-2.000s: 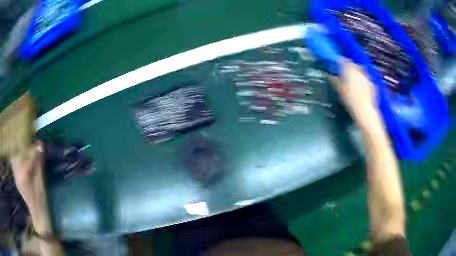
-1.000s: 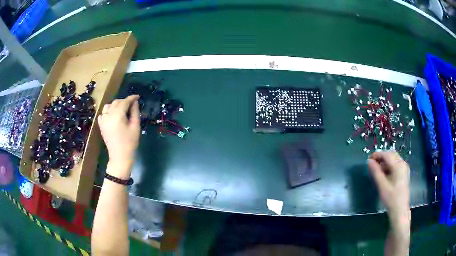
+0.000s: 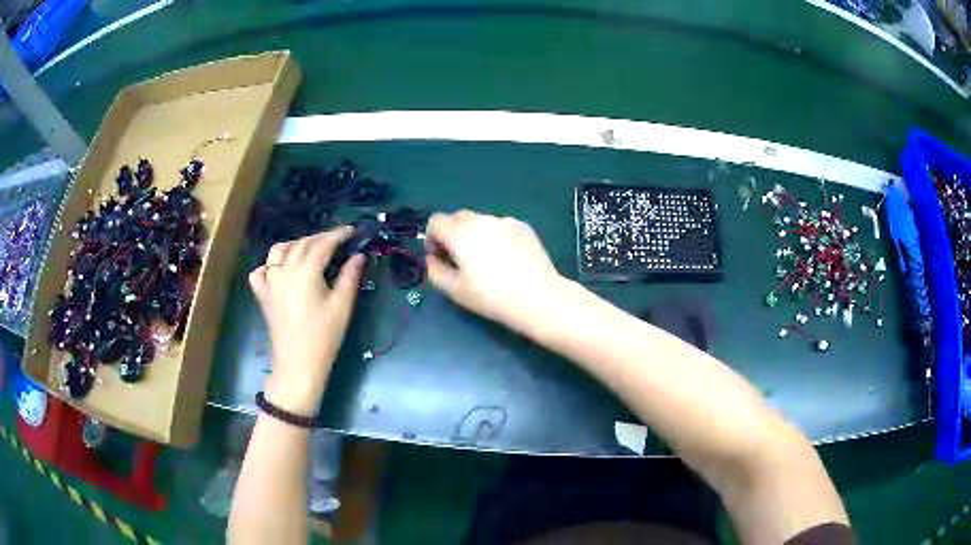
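Black plastic housings (image 3: 309,197) lie in a loose pile left of the bench middle. My left hand (image 3: 309,293) is at the pile's front edge, thumb and fingers around dark parts; its exact hold cannot be told. My right hand (image 3: 484,261) is at the pile's right side, fingertips at the dark parts with red wires; its hold is hidden. A wired circuit board (image 3: 414,299) with a red lead lies just in front, between my hands. More wired circuit boards (image 3: 825,256) lie heaped at the right.
The cardboard box (image 3: 240,160) of wired black housings stands at the left. The screw tray (image 3: 647,230) lies right of centre, with the dark pad (image 3: 681,317) partly behind my right forearm. The blue electric screwdriver (image 3: 907,240) lies beside the blue bin (image 3: 951,319). A white scrap (image 3: 630,435) lies at the front edge.
My right hand has moved from the circuit board heap across to the housing pile. My left hand has moved slightly right and forward of the pile. The view has shifted slightly.
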